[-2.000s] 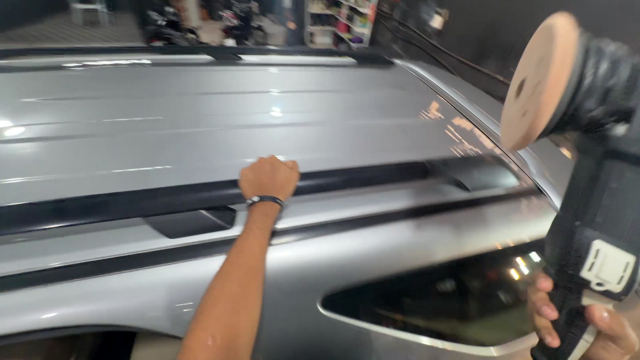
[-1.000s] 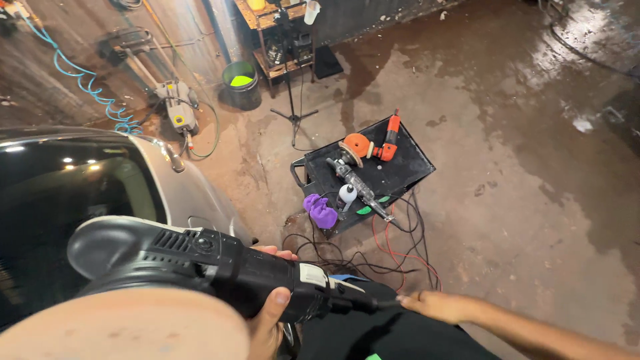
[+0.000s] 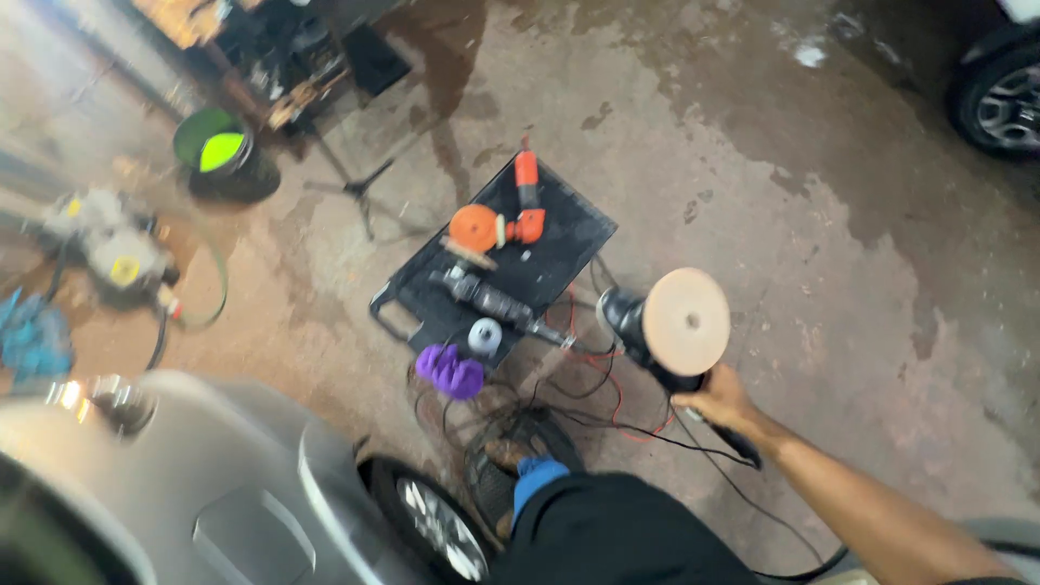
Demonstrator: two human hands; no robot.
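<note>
My right hand grips the body of a black corded polisher, whose round pale foam pad faces up toward me, just right of a black cart. My left hand is out of view. On the black cart top lie an orange and black polisher with an orange pad, a dark polisher, a white-topped bottle and a purple object at the near edge.
A silver car body with its wheel fills the lower left. Cables trail by my foot. A tripod stand, a black bucket, a grey machine and another vehicle's wheel stand farther off.
The view has swung from the car roof to the floor. A second ago both hands were at the black polisher; now it is in my right hand beside the cart, and my left hand has left view.
</note>
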